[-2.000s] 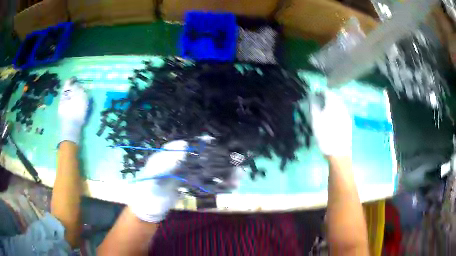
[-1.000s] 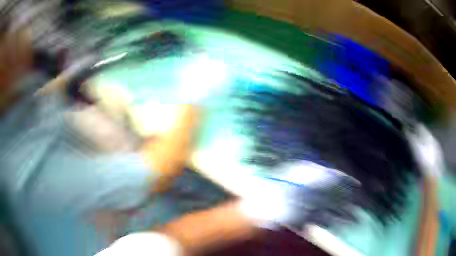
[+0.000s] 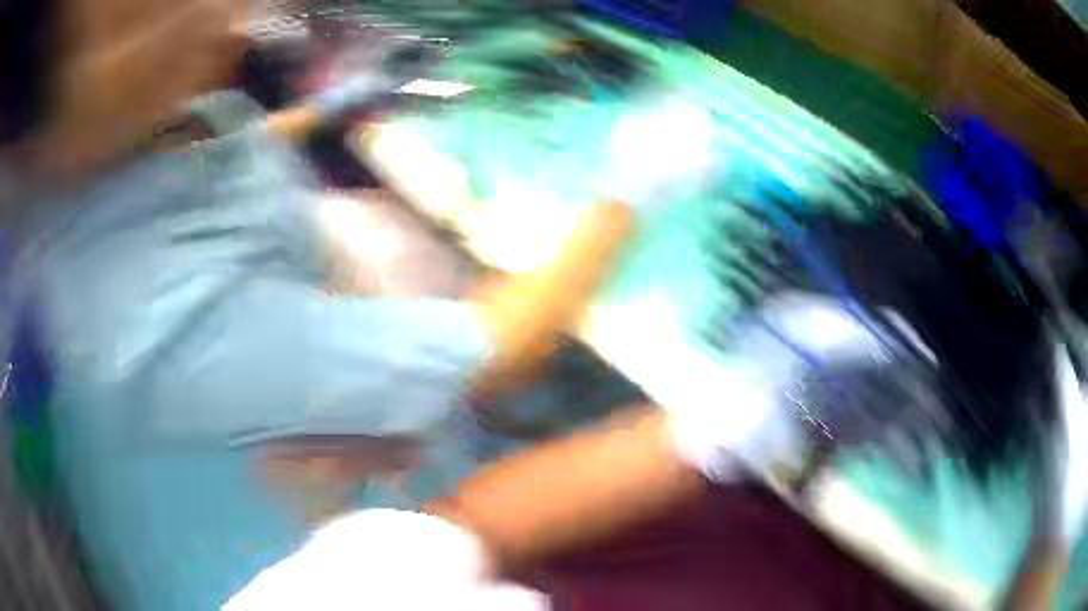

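The view is heavily blurred and tilted. My left hand [image 3: 758, 400], in a white glove, is around a dark unit [image 3: 877, 412] at the board's near edge. Thin blue wires [image 3: 793, 340] run across the glove. My right hand [image 3: 1065, 436], also in a white glove, is cut off by the right edge, beyond the pile. Its fingers cannot be made out. A large pile of black plastic pieces [image 3: 966, 316] lies between and behind my hands on the turquoise board [image 3: 668, 269].
A neighbouring person in a light blue top [image 3: 215, 310] sits at the left, with a gloved hand [image 3: 662, 149] over the board. A blue bin [image 3: 984, 179] and cardboard boxes [image 3: 883, 54] stand behind. A white shape [image 3: 370, 567] is at the bottom left.
The view has swung left and tilted, so the board slants down to the right and the neighbouring person fills the left. My left hand stays at the dark unit with the blue wires.
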